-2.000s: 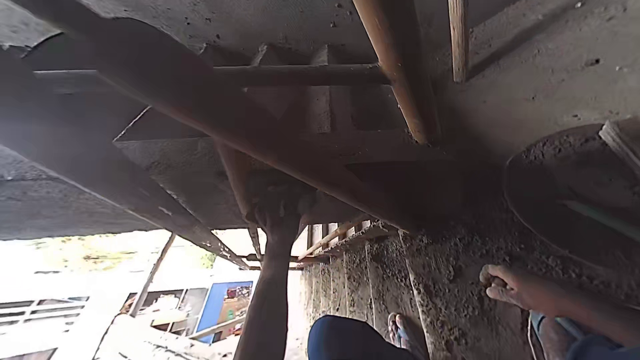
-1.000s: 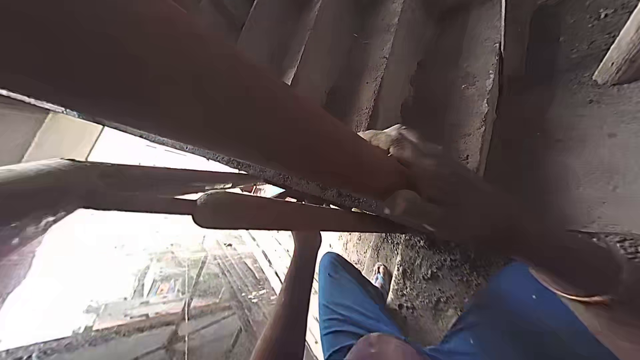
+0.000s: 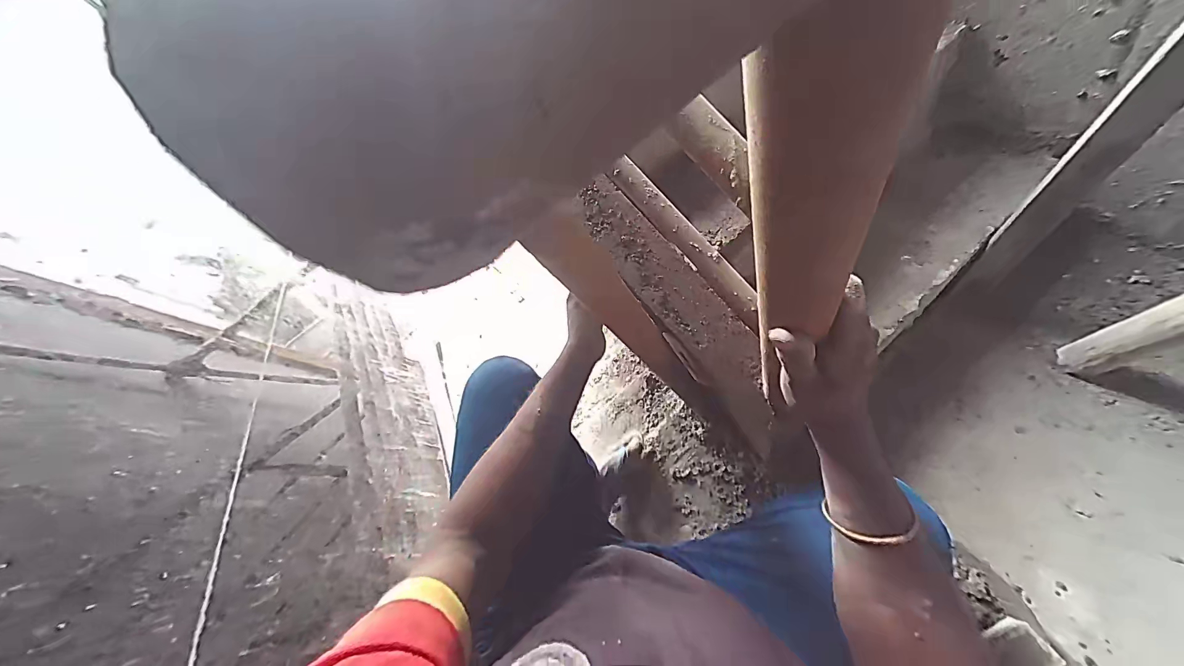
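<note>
My right hand (image 3: 837, 356) is closed around the lower part of a broad wooden pole or plank (image 3: 819, 166), thumb on its left edge. My left hand (image 3: 585, 328) is at the side of another slanting wooden board (image 3: 610, 305); its fingers are mostly hidden behind the board, so its grip cannot be told. Between them lies a rough, dirt-crusted beam (image 3: 661, 254) beside round wooden poles (image 3: 684, 236). A large, blurred grey rounded surface (image 3: 388, 120) covers the upper left, very near the camera.
Rubble and dirt (image 3: 666, 425) lie below, near my feet. Dusty concrete steps (image 3: 962, 213) rise at the upper right, with a long straight edge across them. A wooden pole end (image 3: 1119, 338) lies at the right. A thin rope (image 3: 240, 444) runs down the left, over a drop.
The right hand, low and away from the wood in the oldest frame, is now on a wooden member. The large rounded grey surface has come into view overhead. The view has swung strongly.
</note>
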